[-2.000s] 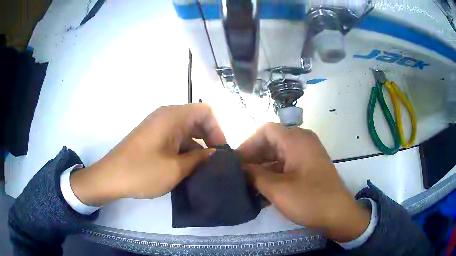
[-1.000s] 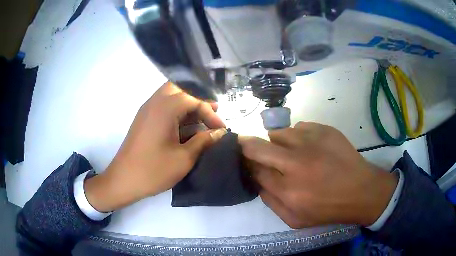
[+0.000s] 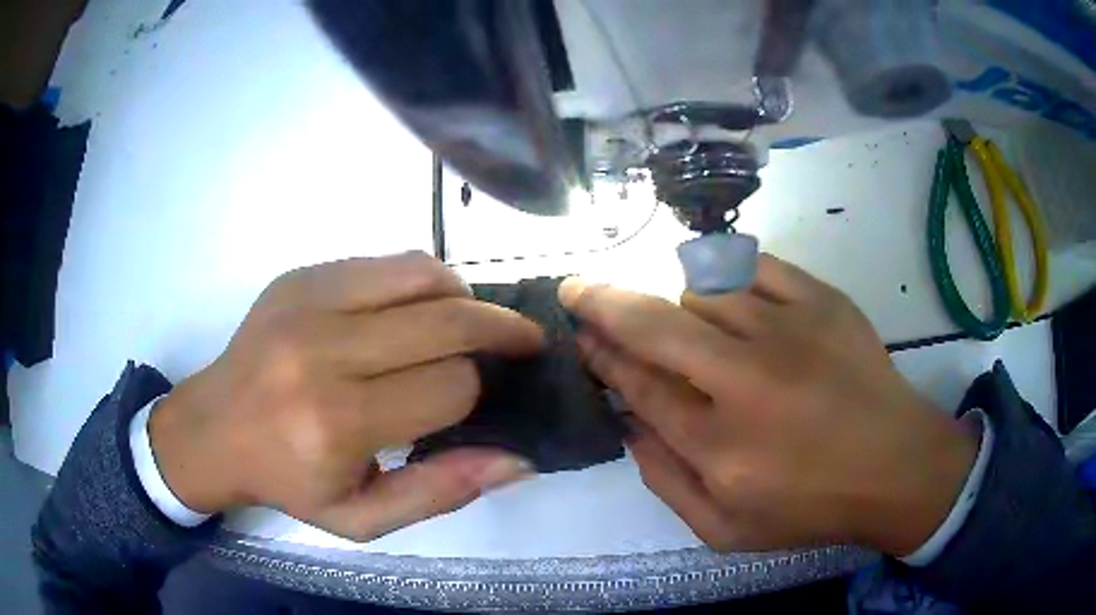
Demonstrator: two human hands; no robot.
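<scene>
A dark cuff piece [image 3: 547, 402] lies in front of the sewing machine, between my hands. My left hand [image 3: 349, 384] rests on its left part, fingers across the cloth and thumb at its lower edge. My right hand [image 3: 769, 402] holds its right edge, fingertips near the upper corner. The needle plate [image 3: 529, 228] shows just beyond the cloth. The needle area [image 3: 601, 192] is glaring and partly hidden by the machine head, so the needle itself cannot be made out.
The tension assembly [image 3: 709, 180] with its pale knob [image 3: 719, 262] hangs just above my right fingers. Green and yellow snips [image 3: 971, 240] lie at the right. Dark cloth [image 3: 48, 240] lies at the left table edge. A printed strip [image 3: 517, 574] runs along the front edge.
My left hand has opened from its pinch at the top corner and now lies across the cloth. The cloth lies flatter and wider. My right hand stays at its right edge. The view has shifted somewhat.
</scene>
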